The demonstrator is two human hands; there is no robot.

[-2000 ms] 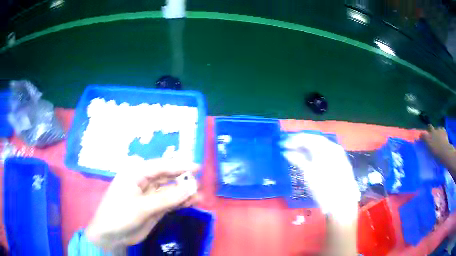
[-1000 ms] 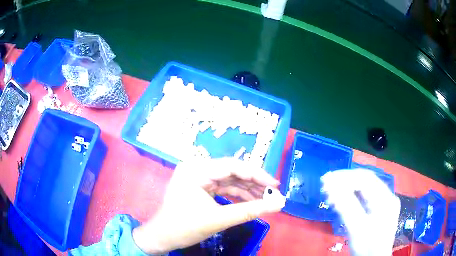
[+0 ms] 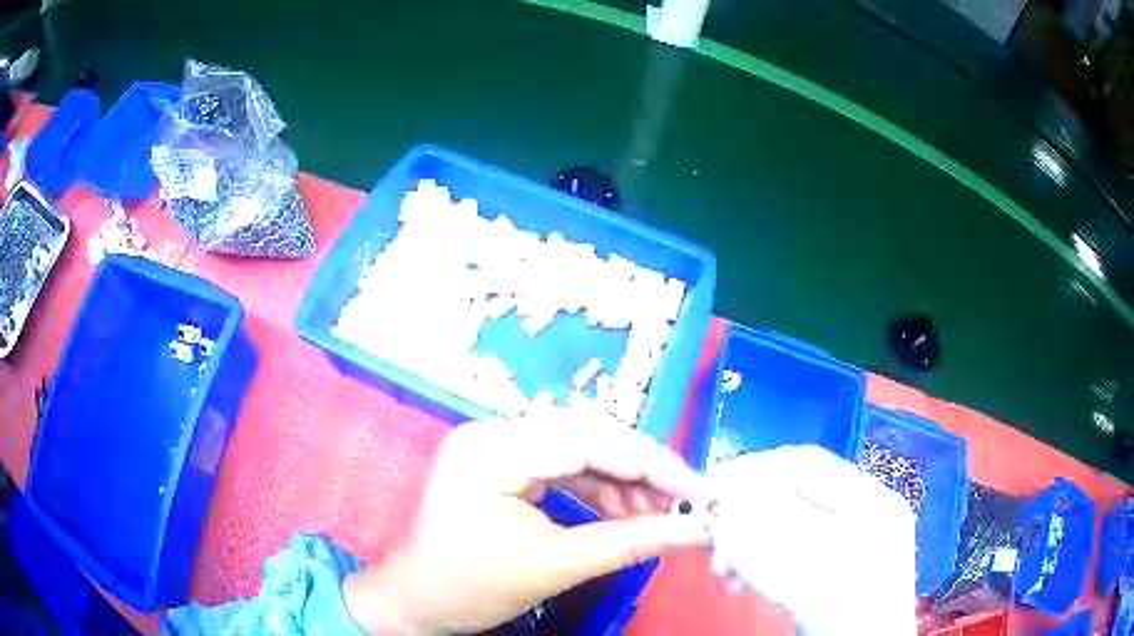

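Note:
A small white plastic housing [image 3: 691, 512] with a dark round spot is pinched between the thumb and fingers of my left hand [image 3: 535, 516], which is bare. My right hand [image 3: 815, 534], in a white glove, meets it at the fingertips; its fingers are overexposed, so whether it holds a small part cannot be told. The small parts bin [image 3: 640, 594] lies under my left hand, mostly hidden. The large blue housing bin [image 3: 326, 298] behind my left hand holds many white housings [image 3: 423, 298].
The finished-parts bin [image 3: 106, 422] at left holds several housings. A bag of metal parts [image 3: 236, 186] and a metal tray [image 3: 27, 255] lie at the rear left. A side bin [image 3: 796, 395], a bin of tiny parts [image 3: 951, 497], a dark bag [image 3: 982, 559] and a red bin [image 3: 976, 625] lie right.
My right hand has moved left and now meets my left hand at the housing. It has uncovered part of the bin of tiny parts. My left hand keeps its pinch.

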